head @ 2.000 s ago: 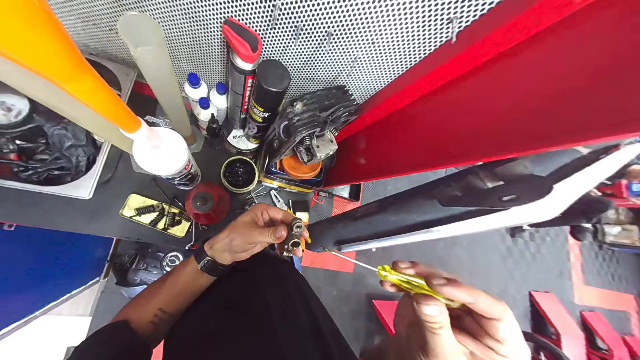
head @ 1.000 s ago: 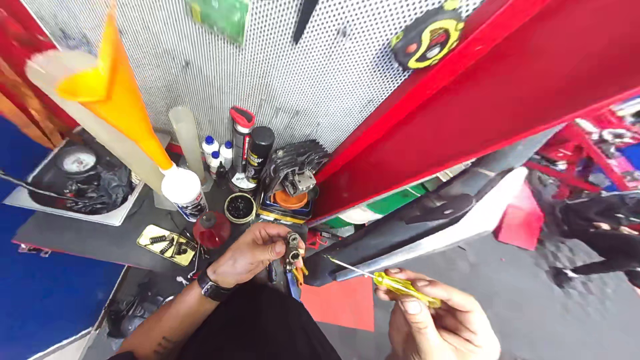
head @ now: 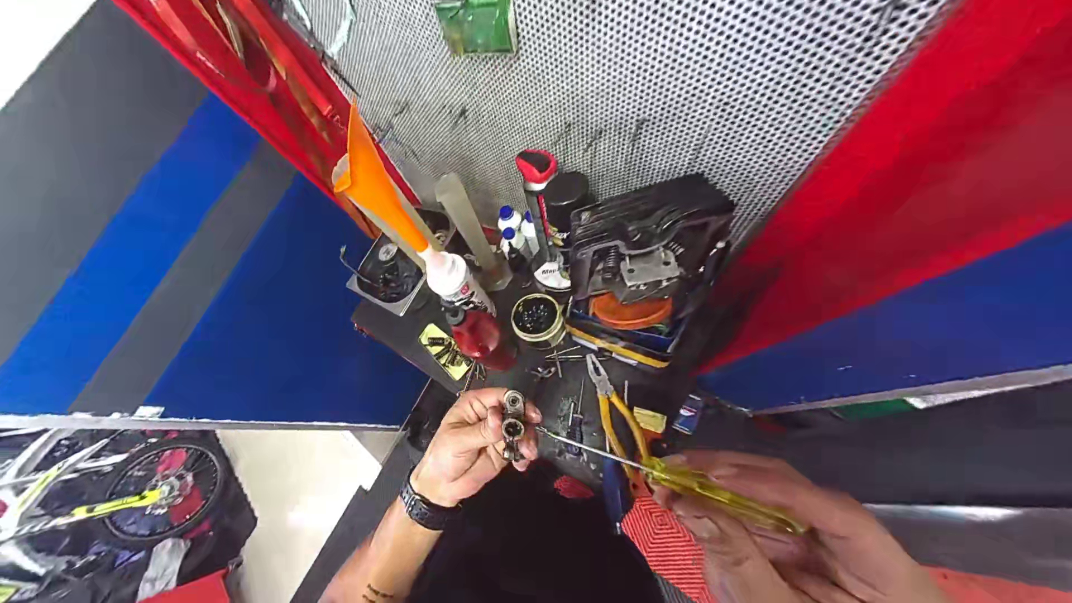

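Between the fingers of my left hand (head: 469,444) is a small metal rocker-arm-like part (head: 512,425) with round bores facing up. My right hand (head: 754,519) grips a screwdriver by its yellow translucent handle (head: 724,496). The screwdriver's thin shaft points left, its tip close to the metal part; whether they touch I cannot tell. Behind my hands, pliers with orange-yellow handles (head: 624,419) lie on the dark bench. An open tin of dark contents (head: 538,318) stands beside a red bottle (head: 483,337).
An engine cylinder head (head: 649,243) sits at the bench's back right. A white bottle with an orange funnel (head: 377,188), spray cans and a yellow tray of small metal parts (head: 444,352) are at the left and back. A perforated metal panel (head: 603,92) rises behind.
The view has swung left and now takes in more of the blue wall and a motorcycle wheel. The metal part and the screwdriver stay in my hands.
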